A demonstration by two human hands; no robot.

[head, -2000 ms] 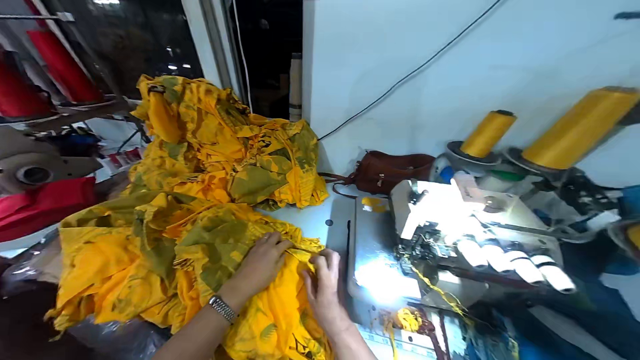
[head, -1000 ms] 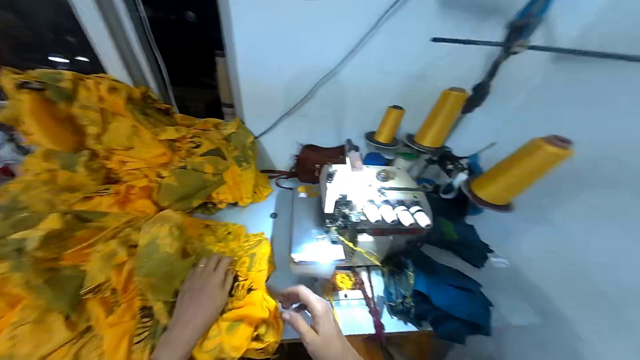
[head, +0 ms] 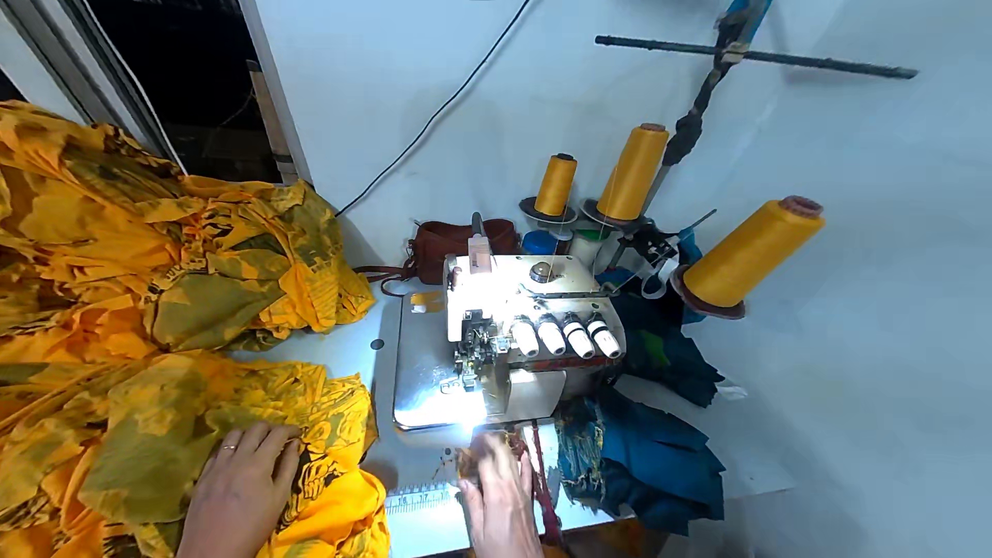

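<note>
My left hand [head: 244, 484], with a ring on one finger, lies on the yellow and olive printed fabric [head: 147, 442] at the lower left; whether its fingers grip the cloth cannot be told. Just below the lit serger [head: 535, 310], my right hand [head: 496, 488] is over the table's front part. Its fingertips are blurred and touch a small brownish-yellow scrap or thread bundle [head: 467, 463]; a hold on it cannot be made out. A dark red cord [head: 545, 488] runs beside that hand. A measuring tape [head: 422, 497] lies along the table edge.
Yellow thread cones [head: 556, 186] stand behind the serger, with a larger tilted cone [head: 752, 252] at the right. Dark teal fabric [head: 651, 457] lies right of the machine. A brown leather bag [head: 457, 246] sits behind it. A heap of printed fabric [head: 232, 263] fills the left.
The view has swung right. My right hand has left the yellow fabric's edge and is now at the scrap below the serger. My left hand stays on the fabric.
</note>
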